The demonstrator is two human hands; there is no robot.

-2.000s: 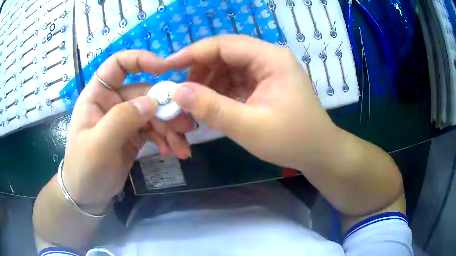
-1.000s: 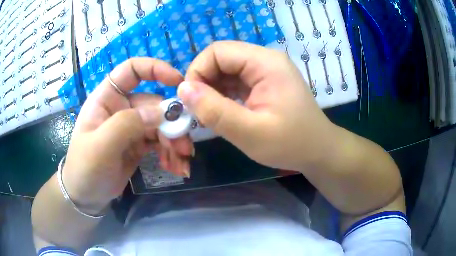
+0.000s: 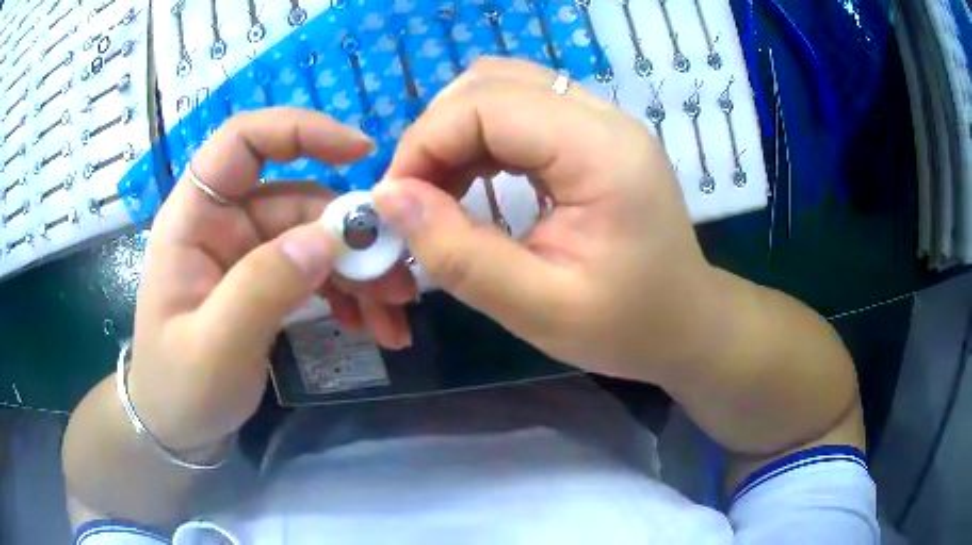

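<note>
A white ring holder (image 3: 373,261) is held above the bench in front of me. A small round dark metal part (image 3: 360,226) sits in its hole. My left hand (image 3: 240,250) grips the holder's left side, with the thumb on its face and fingers behind it. My right hand (image 3: 554,213) has its thumb and index fingertip pinched together at the holder's upper right edge; whether they hold something small there cannot be told. Part of a dumbbell-shaped metal part (image 3: 497,205) shows through the gap in my right hand.
White foam trays (image 3: 742,160) with rows of dumbbell-shaped metal parts lie beyond my hands. Blue patterned film (image 3: 320,80) lies diagonally over them. Blue glossy packaging (image 3: 826,64) and stacked trays (image 3: 929,128) are at the right. A pale label (image 3: 339,357) lies near the bench's front edge.
The holder first tilted and shifted slightly right and down, then moved back left and up. The dark metal part in its hole now shows more fully. My right index finger has shifted at the rim.
</note>
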